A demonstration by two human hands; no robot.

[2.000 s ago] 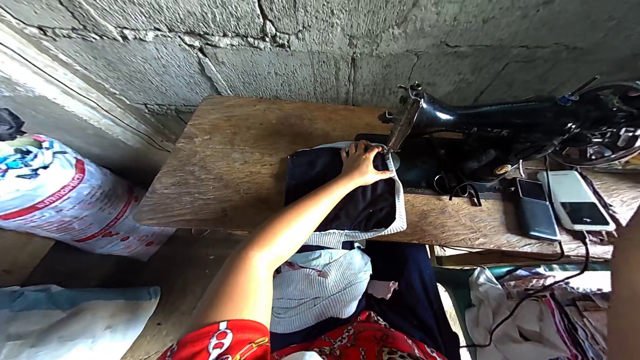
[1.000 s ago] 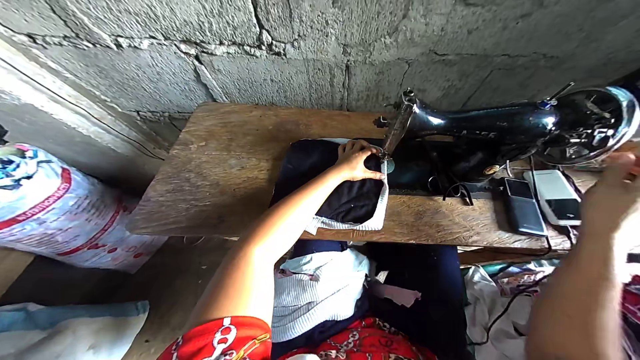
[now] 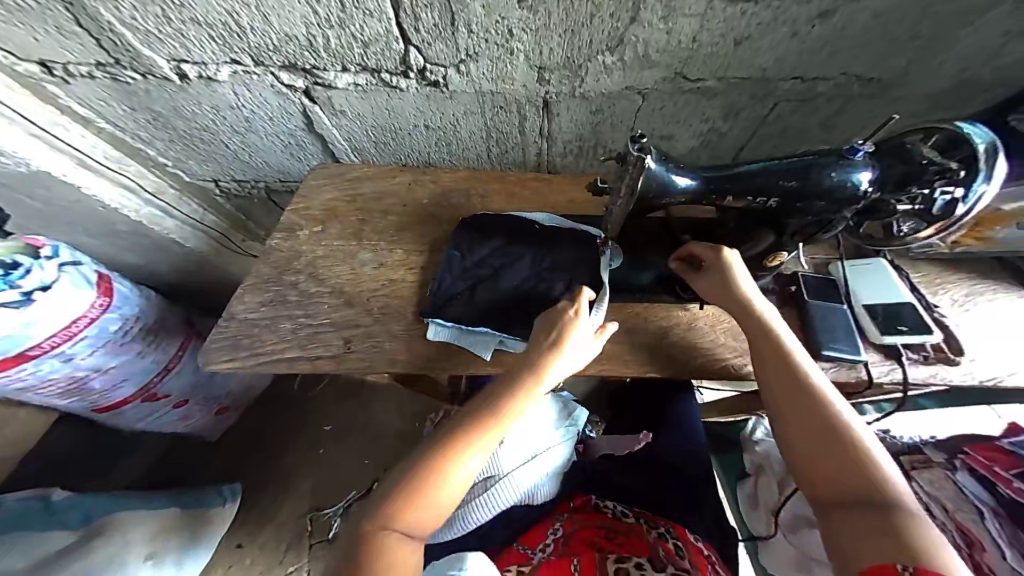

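Note:
A black sewing machine stands on a wooden table. Under its needle end lies the right edge of a dark cloth piece with a light grey ribbed edging. My left hand grips the edging at the cloth's lower right corner, thumb and fingers close together. To the right of the needle, over the machine bed, is my right hand, its fingers bent together; whether it holds anything small cannot be told. More grey ribbed cloth rests on my lap.
Two devices, one dark and one white, lie with cables at the right of the wooden table. A large printed sack stands at the left. Folded fabrics are at the lower right. A block wall rises behind.
My right hand has come from the handwheel to the machine bed beside the needle. My left hand has moved from near the needle down to the cloth's lower right corner.

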